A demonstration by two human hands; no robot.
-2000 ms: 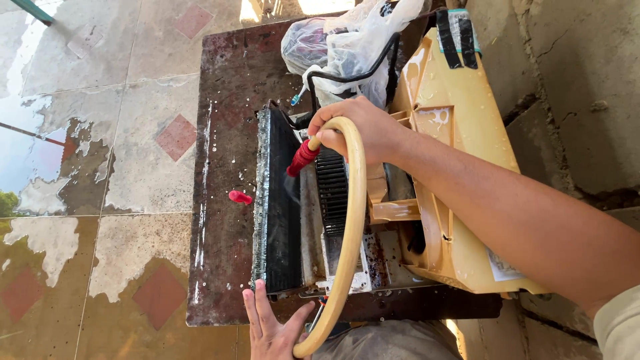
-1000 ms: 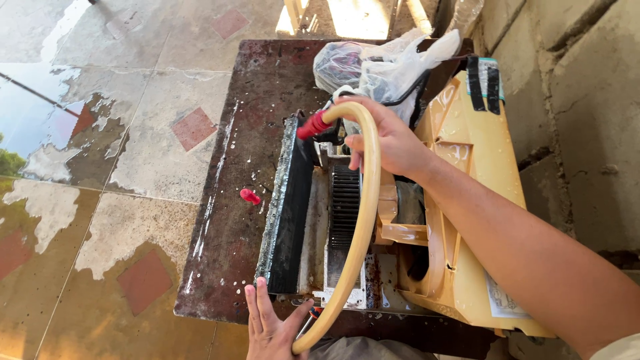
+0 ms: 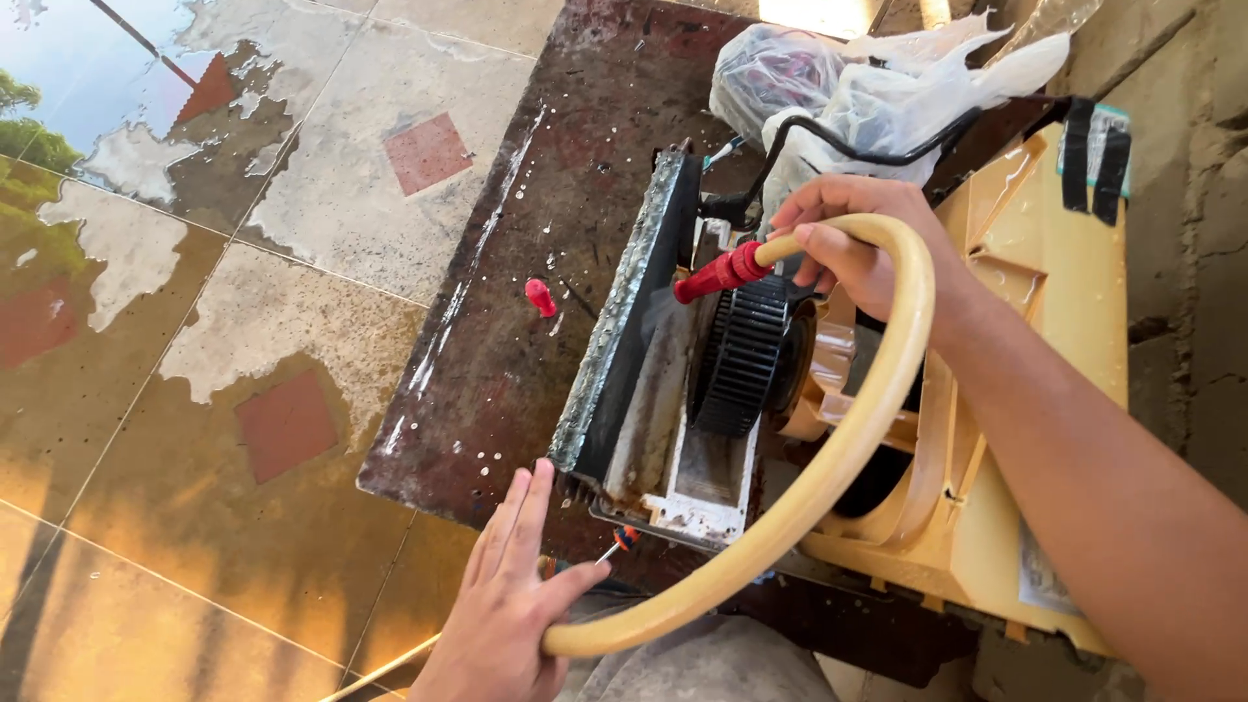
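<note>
My right hand (image 3: 858, 239) grips a cream hose (image 3: 877, 390) just behind its red spray nozzle (image 3: 720, 273). A faint spray leaves the nozzle toward the dark inner face of a finned heat-exchanger coil (image 3: 629, 312). Beside the coil, a black blower wheel (image 3: 743, 356) sits over a rusty, wet metal base (image 3: 707, 478). My left hand (image 3: 517, 585) lies with fingers extended at the coil's near end, its fingertips touching the corner; the hose passes by its palm, and whether the palm presses on it is hidden. A small screwdriver (image 3: 624, 538) shows past the left thumb.
A yellowed plastic housing (image 3: 1053, 390) stands at the right by a block wall. Plastic bags (image 3: 858, 88) and a bent black tube (image 3: 868, 151) are at the back. A red plastic piece (image 3: 539, 297) lies on the stained board (image 3: 487, 390). Water pools on the tiled floor (image 3: 322, 224).
The nozzle, at the coil's far end a second ago, has come back toward me and now points over the blower side. My left hand stays at the near end of the coil.
</note>
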